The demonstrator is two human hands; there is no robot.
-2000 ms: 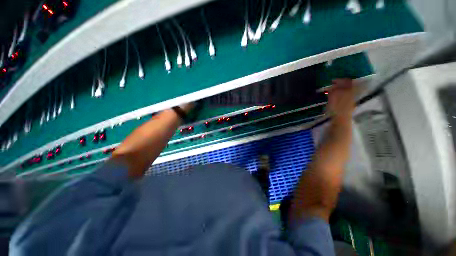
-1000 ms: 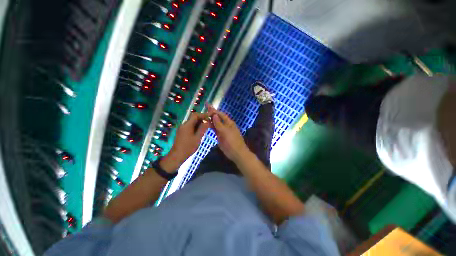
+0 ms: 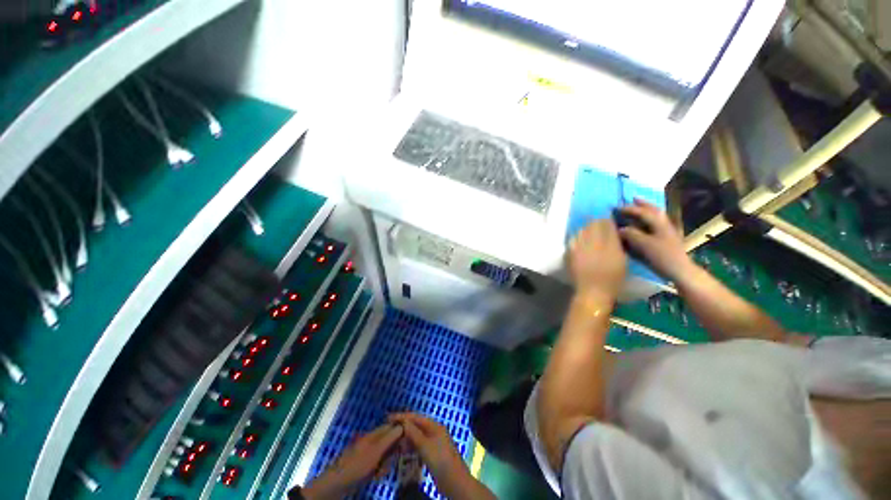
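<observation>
My left hand (image 3: 357, 461), with a dark band at the wrist, and my right hand (image 3: 435, 451) are at the bottom centre, above the blue grating. Their fingertips meet; whether a small thing is pinched between them cannot be told. A black slotted tray (image 3: 186, 342) lies on the green rack shelf (image 3: 291, 207) at the left, away from my hands. White leads (image 3: 179, 154) hang over the upper shelf. Black devices with red lights (image 3: 256, 347) sit on the lower tiers.
A white console with a bright screen (image 3: 606, 29), keyboard (image 3: 479, 161) and blue mouse pad (image 3: 596, 195) stands ahead. Another person (image 3: 674, 415) at the right has both hands at the mouse pad. Blue grating (image 3: 391, 361) covers the floor. A rack with pale rails (image 3: 816, 161) is at the far right.
The view has swung from the rack to the console and the other person. My hands left the shelf, came together, and now show lower in the picture, still together.
</observation>
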